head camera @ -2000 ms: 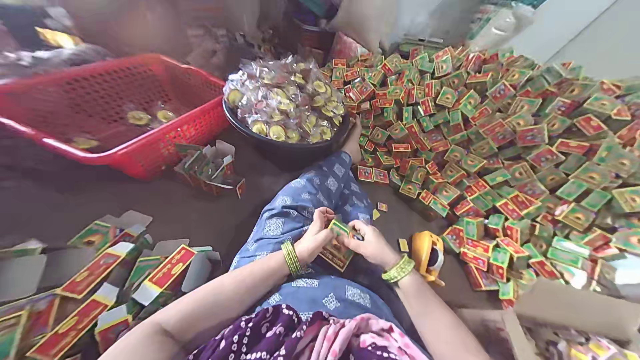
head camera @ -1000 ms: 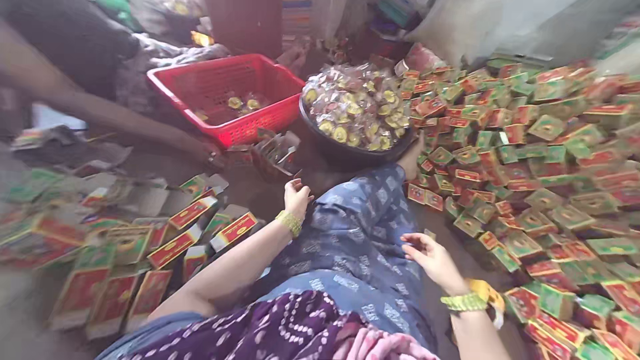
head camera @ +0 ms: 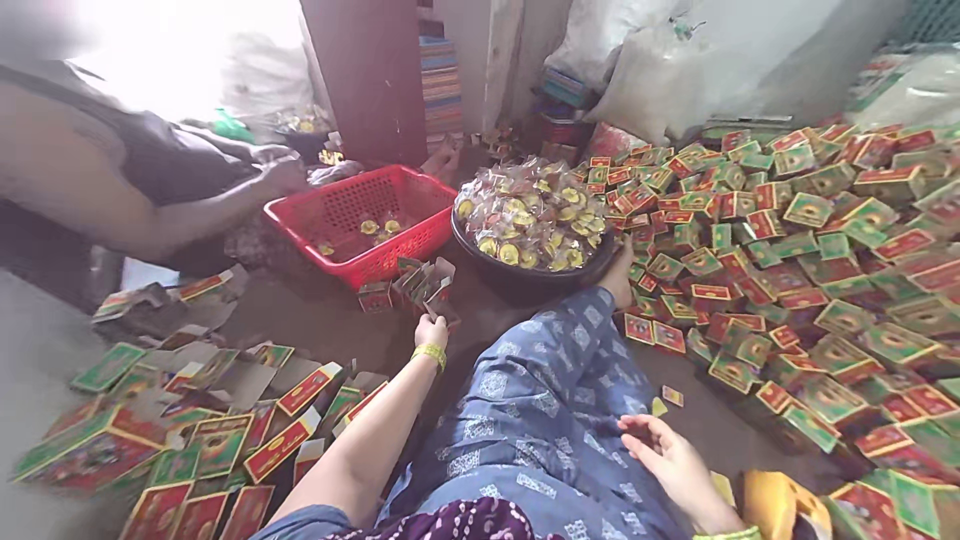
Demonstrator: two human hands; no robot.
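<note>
My left hand reaches forward to a small bunch of open cardboard cartons beside the red basket, its fingers at the lower edge of one; whether they grip it is unclear. My right hand rests over my right thigh, fingers apart, holding nothing. A black tub heaped with clear packets bearing yellow round pieces stands beyond my knees. To its left, the red plastic basket holds a few such packets. A yellow tape dispenser, as it appears, lies beside my right wrist.
Closed red and green boxes form a large pile on the right. Open, flattened cartons lie in a heap at the left. Another person's arm is behind the basket's left side. White sacks stand at the back.
Two seconds ago both my hands met over my lap around a small green and yellow box; now they are apart. My left hand has moved forward to the cartons. The view has shifted left and up.
</note>
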